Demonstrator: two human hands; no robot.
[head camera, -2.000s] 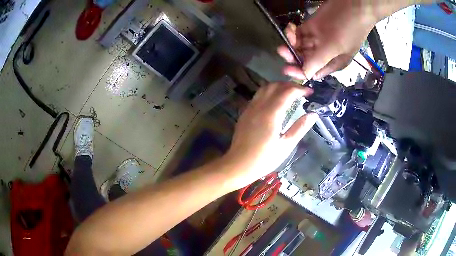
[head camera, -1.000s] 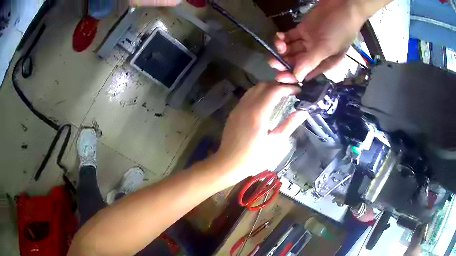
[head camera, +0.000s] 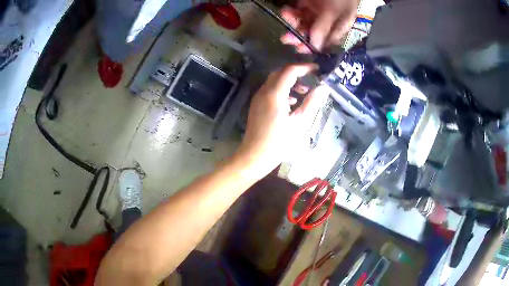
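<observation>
My right hand (head camera: 330, 21), cut off by the top edge, pinches the thin dark shaft of a long screwdriver (head camera: 274, 15). The shaft slants down to the dark needle clamp area (head camera: 337, 62) at the end of the grey machine head (head camera: 441, 39). The handle is out of the picture. My left hand (head camera: 273, 114) reaches in from below, its index finger and thumb close to the clamp and its other fingers curled. Whether it holds anything small is hidden. Bright metal machine parts (head camera: 350, 72) show beside it.
Red-handled scissors (head camera: 311, 204) lie at the table edge. A red-handled small tool (head camera: 315, 268) and slim tools in a dark tray (head camera: 363, 271) are on the wooden shelf. A foot pedal (head camera: 202, 86) is on the floor. Another person's red shoe (head camera: 110, 71) shows at upper left.
The view has shifted, and the scissors and pedal sit further right. Both hands are higher in the picture. My left fingers and thumb look more parted. My right hand still holds the shaft.
</observation>
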